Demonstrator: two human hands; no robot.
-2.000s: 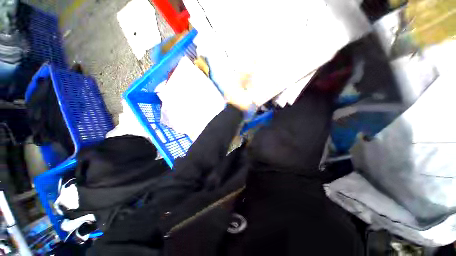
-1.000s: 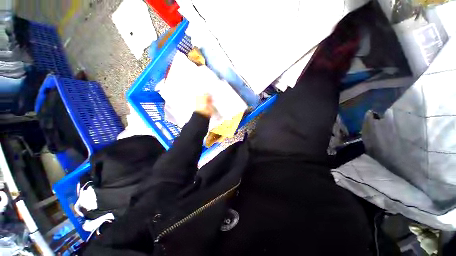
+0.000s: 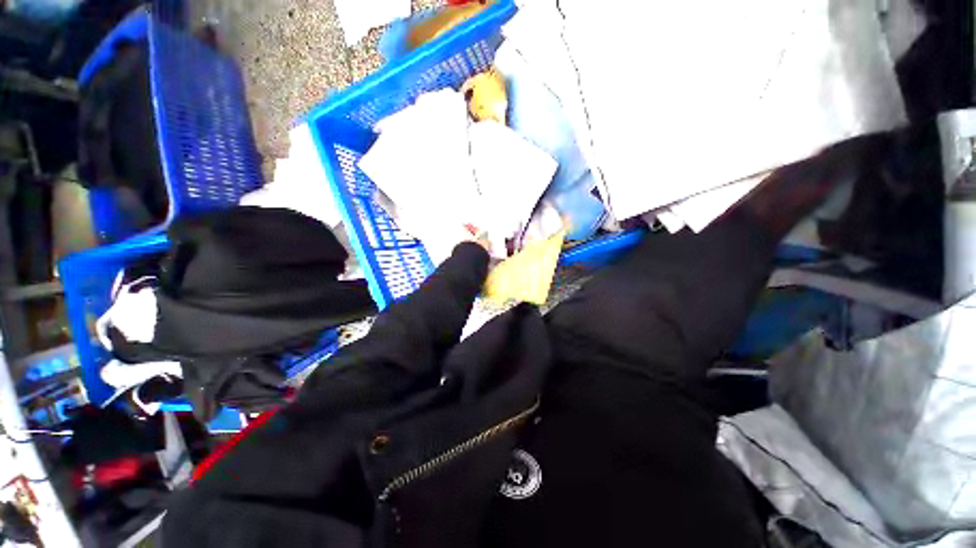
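Observation:
The blue plastic basket [image 3: 369,230] stands in front of me with white cut pieces [image 3: 433,161] in it. My left hand [image 3: 476,238] reaches into it at the lower edge of the white pieces. Only a small part of the hand shows, so its grip is unclear. A yellow-orange piece [image 3: 524,270] lies beside the hand, and another [image 3: 487,96] is near the basket's far side. A light blue piece [image 3: 540,112] lies along the right side. A large white panel [image 3: 685,96] covers the upper right. My right sleeve reaches towards it, but the right hand is not visible.
A darker blue basket [image 3: 203,123] stands at the upper left. A lighter blue basket [image 3: 86,310] at the left holds black garment pieces [image 3: 252,262] with white parts. Grey-white padded fabric with grid lines [image 3: 878,412] hangs at the right. Speckled floor [image 3: 289,59] shows behind.
The view has shifted, so the basket sits further right and higher. My left hand has moved from on top of the white pieces to their lower edge. The white pieces lie differently.

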